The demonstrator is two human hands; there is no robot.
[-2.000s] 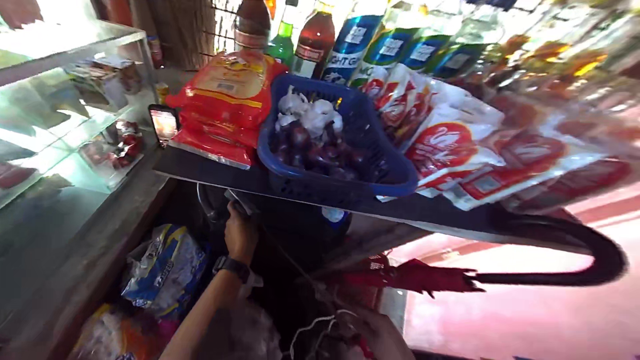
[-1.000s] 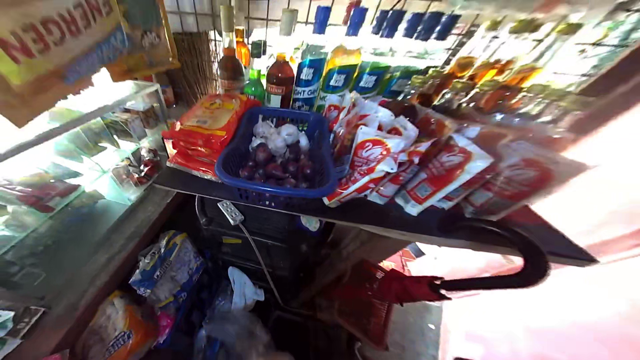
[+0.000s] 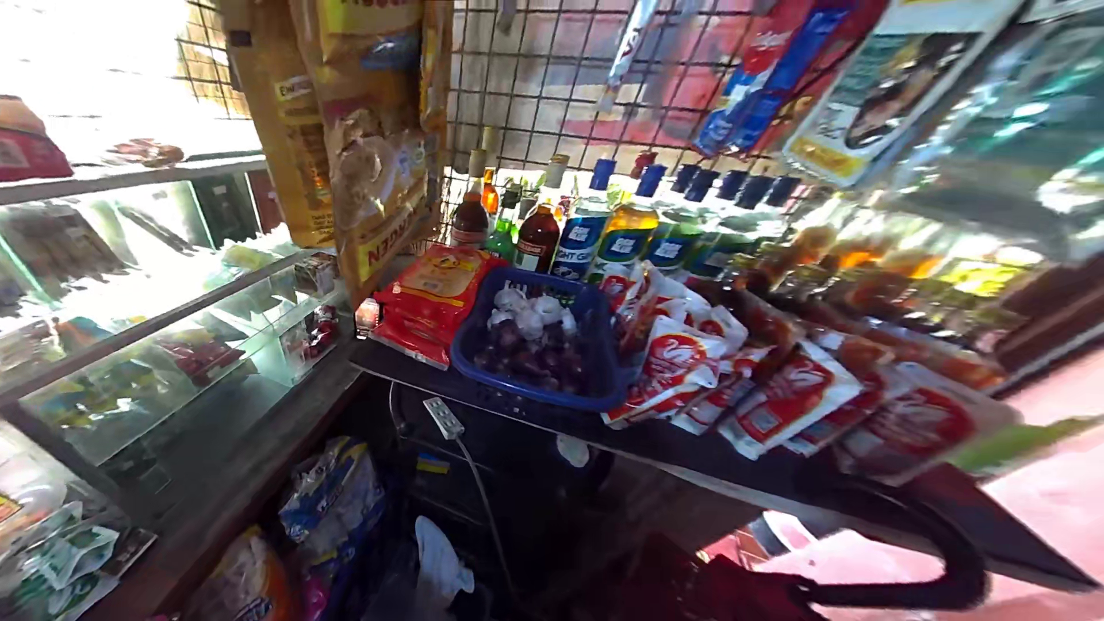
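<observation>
Neither of my hands shows in the head view now. A blue plastic basket (image 3: 608,379) stands on a dark shelf board (image 3: 517,420), with dark red onions (image 3: 535,358) and small knotted clear plastic bags (image 3: 524,312) in it. Red packets (image 3: 431,289) lie stacked at its left; red-and-white packets with a swan picture (image 3: 681,354) lean in a row at its right. Below the board's front edge hangs a white power strip (image 3: 443,417), its cable running down. The black curved handle (image 3: 953,552) of a red umbrella (image 3: 742,586) is at the lower right.
Bottles (image 3: 586,228) line the back against a wire grid (image 3: 517,82). Large sachet strips (image 3: 371,129) hang at the upper left, more packets at the upper right. A glass display case (image 3: 216,345) flanks the left. Plastic packs (image 3: 332,500) lie below the board.
My left hand, at the power strip two seconds ago, has left the view. My other hand, low near the umbrella then, is also gone. The view has tilted up.
</observation>
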